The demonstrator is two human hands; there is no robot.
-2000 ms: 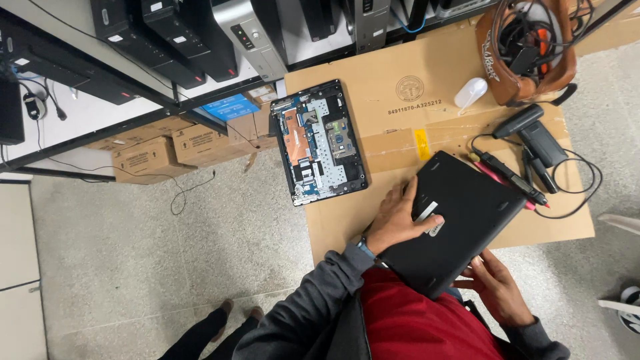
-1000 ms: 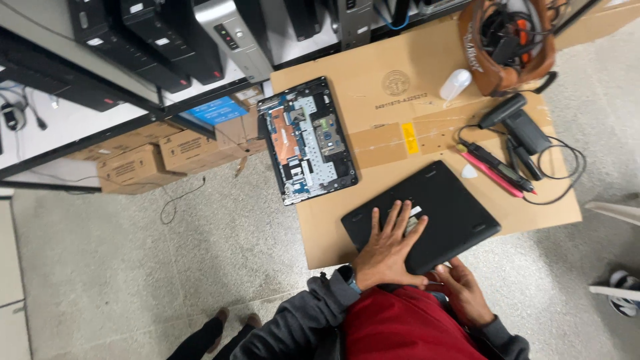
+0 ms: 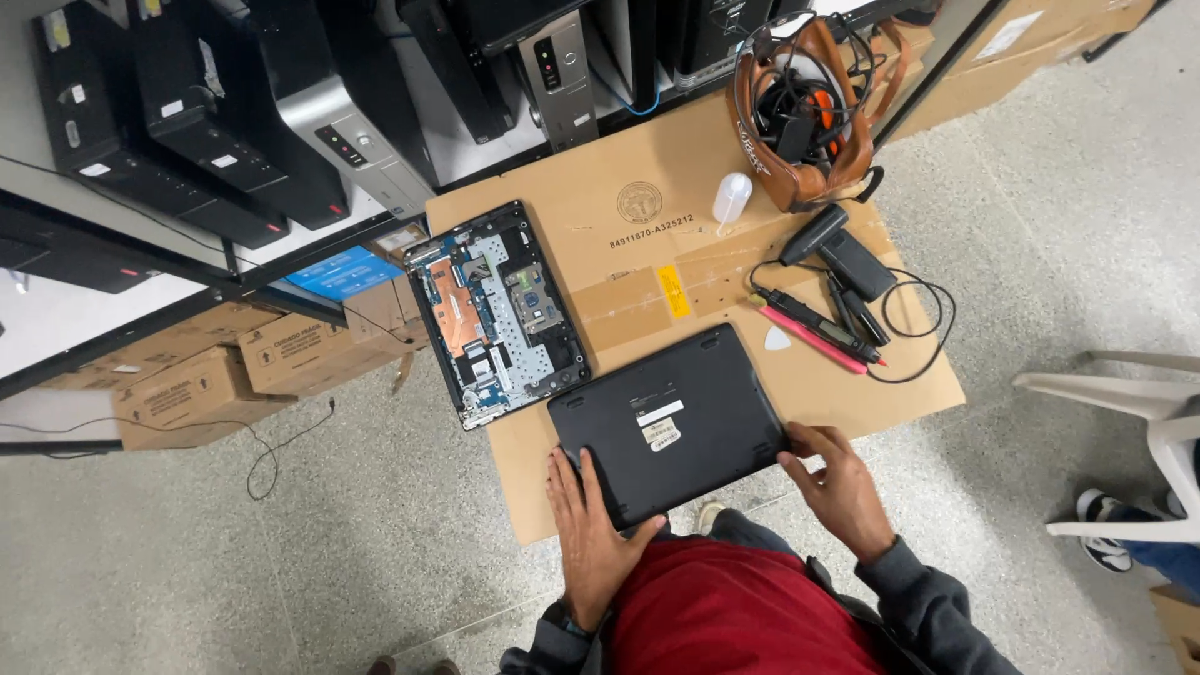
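Observation:
A black laptop (image 3: 698, 403) lies bottom side up on the cardboard surface, with labels on its underside. My left hand (image 3: 595, 539) rests over its lower left corner, fingers spread. At its right corner, the fingers and thumb of my right hand (image 3: 839, 483) pinch the edge. Left of it lies an opened laptop base (image 3: 502, 314) with its circuit board and copper-coloured plate exposed. To the right are a white triangular pick (image 3: 776, 337), a dark pen-shaped tool with a display (image 3: 811, 319), a pink tool (image 3: 814, 342) and a black cordless screwdriver-like tool (image 3: 839, 253).
A translucent plastic bottle (image 3: 732, 199) stands near a brown leather bag (image 3: 797, 178) full of cables. Desktop computers (image 3: 361, 150) line the shelves behind. Cardboard boxes (image 3: 300, 352) sit below at left. A white plastic chair (image 3: 1116, 389) and another person's shoe (image 3: 1104, 530) are at right.
The black laptop, tilted in my hands two seconds ago, now lies flat beside the opened base. My left hand has moved from its middle to its left corner, my right hand to its right corner.

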